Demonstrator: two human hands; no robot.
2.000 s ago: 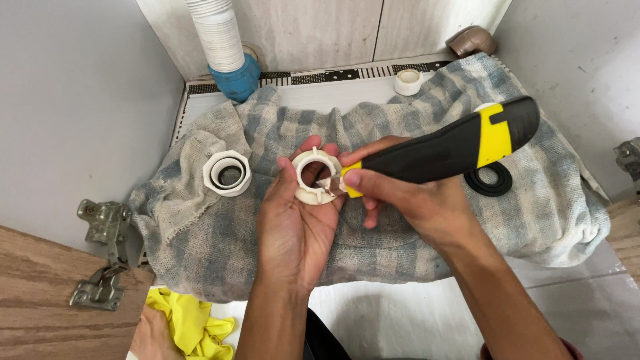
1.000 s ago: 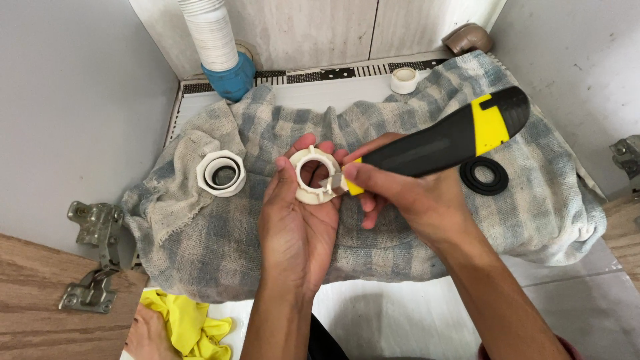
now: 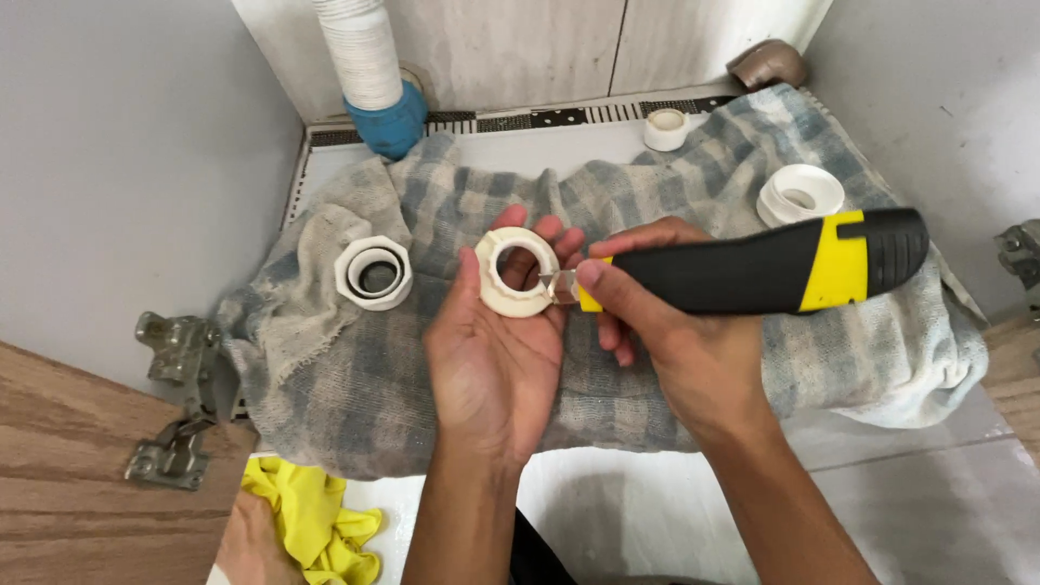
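Observation:
My left hand (image 3: 500, 366), palm up, holds a cream plastic ring (image 3: 490, 288) between thumb and fingers. A black and yellow utility knife (image 3: 715, 272) is gripped in my right hand (image 3: 691, 333), its short blade touching the ring's right side. To the left, a white octagonal plastic nut with an inner sleeve (image 3: 342, 276) rests on a checkered cloth (image 3: 366, 406). Behind the knife's handle a white threaded plastic fitting (image 3: 800, 191) lies on the cloth. A small white plastic cap or collar (image 3: 666, 136) stands at the back.
A white corrugated drain hose (image 3: 357, 57) enters a blue pipe fitting (image 3: 390, 122) at the back left. A brown elbow pipe (image 3: 768, 65) sits at the back right. Metal hinges (image 3: 175, 349) flank the cabinet opening. Yellow fabric or gloves (image 3: 313, 520) lie lower left beside someone's skin.
The ring has been turned in my left hand, and the blade now meets its right side. The black rubber ring seen earlier at right is no longer visible; the white threaded fitting shows more fully.

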